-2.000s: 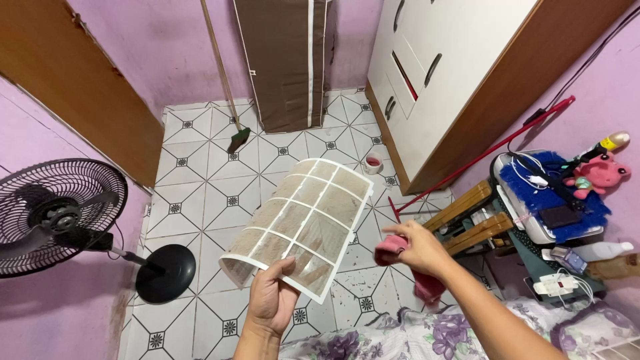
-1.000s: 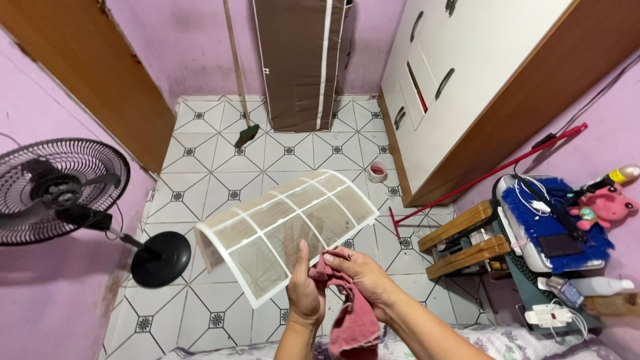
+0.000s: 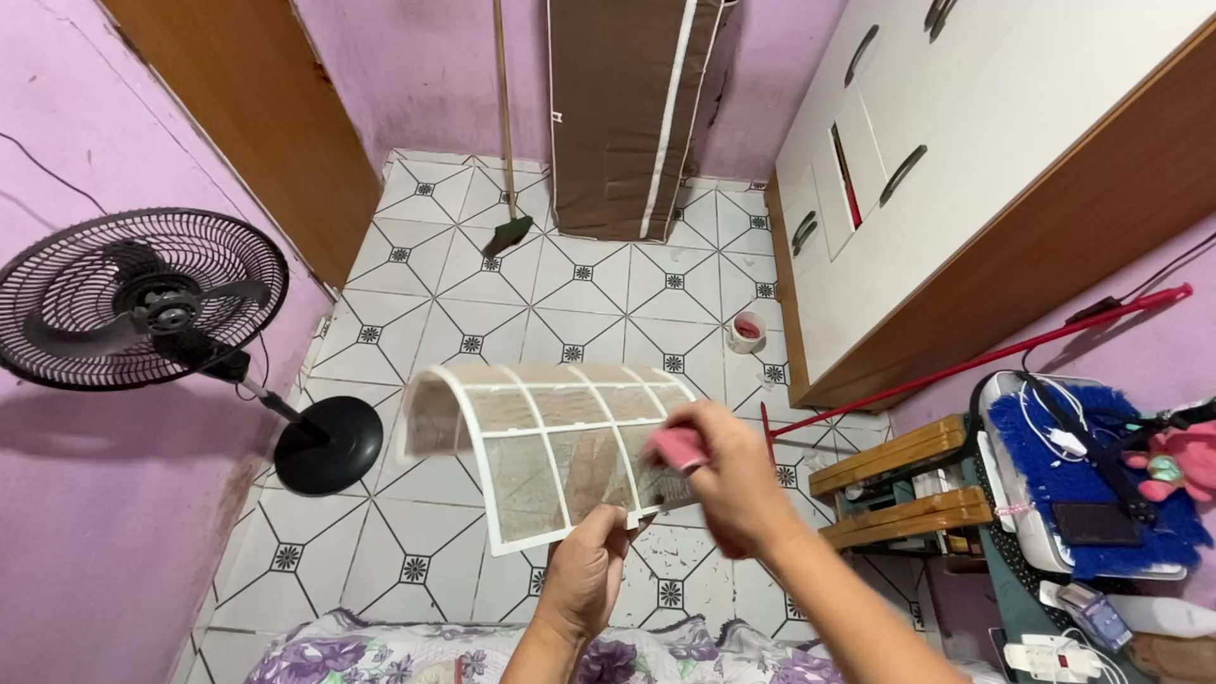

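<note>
A curved mesh air filter with a white plastic grid frame (image 3: 541, 432) is held above the tiled floor. My left hand (image 3: 589, 570) grips its lower edge, thumb on top and some fingers seen dimly through the mesh. My right hand (image 3: 736, 475) is closed on a pink cloth (image 3: 679, 448) at the filter's right end; the hand is slightly blurred. Whether the cloth presses on the mesh I cannot tell. Grayish dust shows on the mesh.
A black pedestal fan (image 3: 328, 446) stands left. Behind are a broom (image 3: 508, 235), a brown fabric-covered upright item (image 3: 617, 123) and a small white tub (image 3: 748, 332). A red-handled squeegee (image 3: 978, 361) leans beside the white cabinet (image 3: 912, 161). A cluttered table (image 3: 1016, 589) stands right; floral fabric (image 3: 323, 655) lies nearest.
One second ago both hands held the cloth together, in front of the filter. Now my left hand grips the filter's lower edge, and my right hand has moved the cloth to its right end.
</note>
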